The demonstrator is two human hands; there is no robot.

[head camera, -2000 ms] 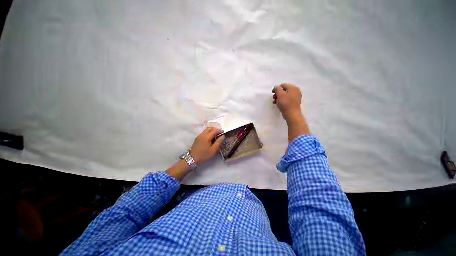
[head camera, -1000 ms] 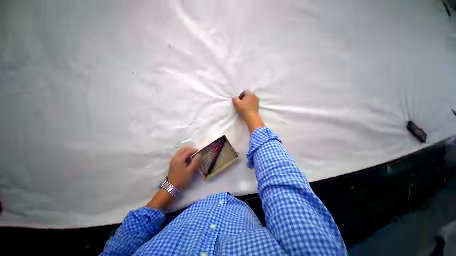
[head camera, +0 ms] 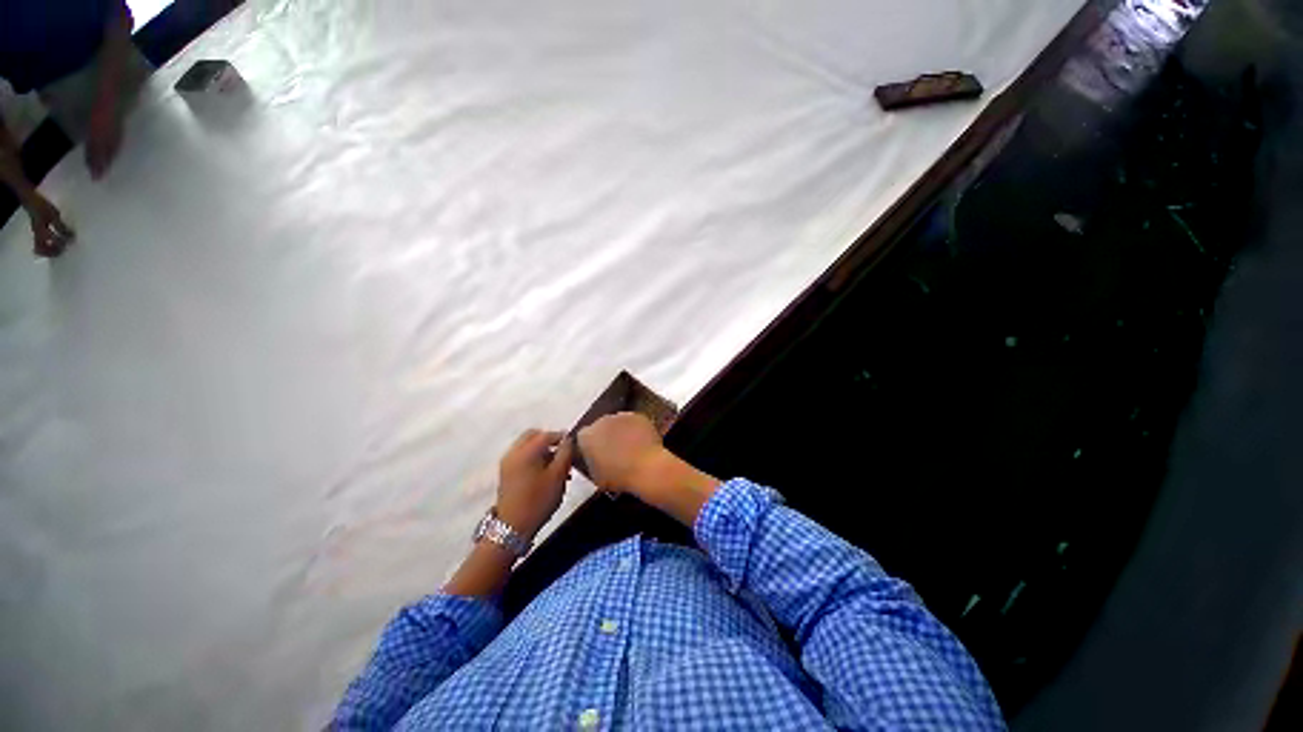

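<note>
The small open pin box (head camera: 655,406) sits at the near edge of the white sheet (head camera: 429,258), partly covered by my hands. My left hand (head camera: 535,478) is at the box's left side, its fingertips at the box wall; it wears a metal watch. My right hand (head camera: 620,449) is over the box with curled fingers reaching into or onto it. Whether it pinches a pin is too small to see. The inside of the box is mostly hidden. The sheet is softly wrinkled.
A dark oblong weight (head camera: 929,92) lies on the sheet near the table's wooden edge (head camera: 843,272). A dark box-like block (head camera: 212,83) is at the far left. Another person's hand (head camera: 49,226) rests at the sheet's left. A dark floor with scraps lies at the right.
The view has turned, bringing the table edge and another person into sight. My right hand has left the sheet and come to the box beside my left hand. The box is now nearer the edge.
</note>
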